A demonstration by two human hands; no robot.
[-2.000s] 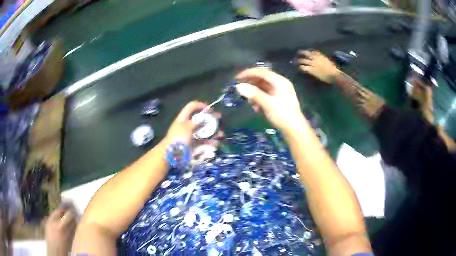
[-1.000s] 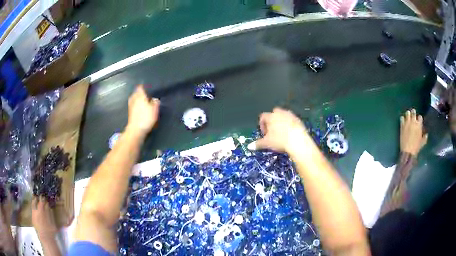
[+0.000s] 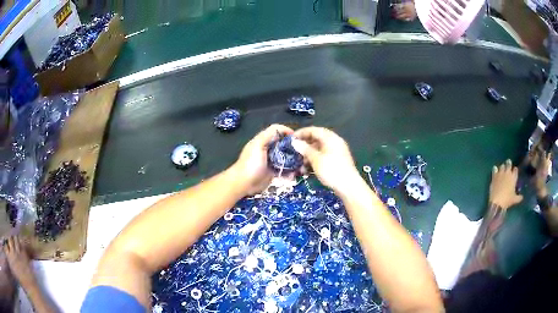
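My left hand holds a round unit with a dark blue top, above the far edge of the heap. My right hand is on the same unit, its fingers touching the top and right side. The underside of the unit is hidden by my fingers. Below my hands lies a large tangled heap of blue circuit boards with white wires and small white discs. A pale housing with dark holes lies on the conveyor belt to the left.
Part-built units sit spaced along the dark conveyor belt. A housing and loose boards lie at right, near a white sheet. Cardboard with dark components is at left. Other people's hands show at both sides.
Both hands have come together around one unit; my left hand has left the belt at left. The units on the belt have shifted, and another blue-topped one now shows there.
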